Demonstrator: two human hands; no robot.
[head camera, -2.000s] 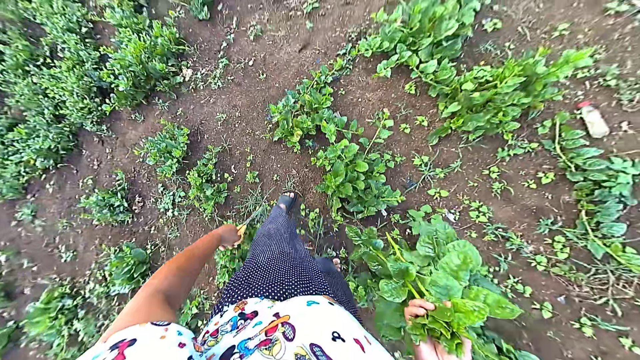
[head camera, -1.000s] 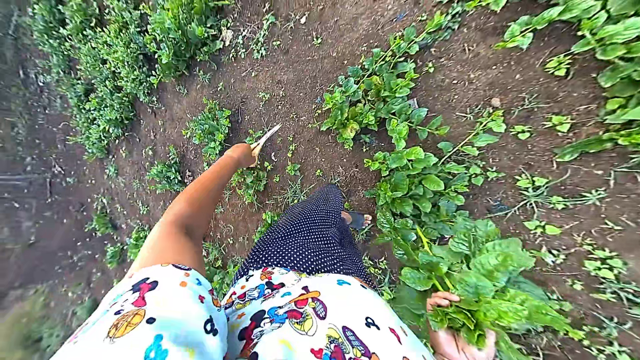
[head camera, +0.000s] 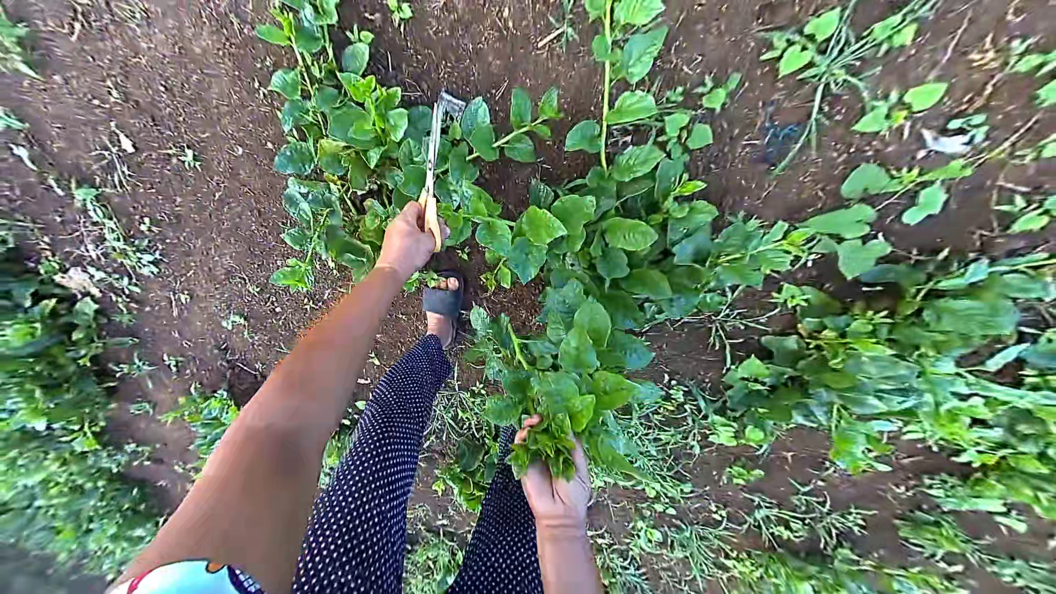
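Observation:
My left hand (head camera: 411, 241) is shut on a pair of scissors (head camera: 430, 177) with pale yellow handles. Their blades point away from me, over the leaves of a low green plant (head camera: 355, 124), and look slightly parted. Lower and to the right, my right hand (head camera: 554, 483) grips a bunch of cut leafy stems (head camera: 569, 371), the stem ends gathered by the palm. The leaves of the bunch spread away from me and overlap a trailing leafy plant (head camera: 627, 235) behind them. The fingers of my right hand are partly hidden by greenery.
My sandalled foot (head camera: 443, 301) stands on brown soil (head camera: 206, 165), close below the left plant. More leafy vines (head camera: 949, 330) spread at the right, and dense foliage (head camera: 58, 454) lies at the lower left. A white scrap (head camera: 947, 142) lies at the upper right.
My left hand with the scissors has moved from bare soil to over a leafy plant. My right hand still holds the bunch. The view has shifted strongly.

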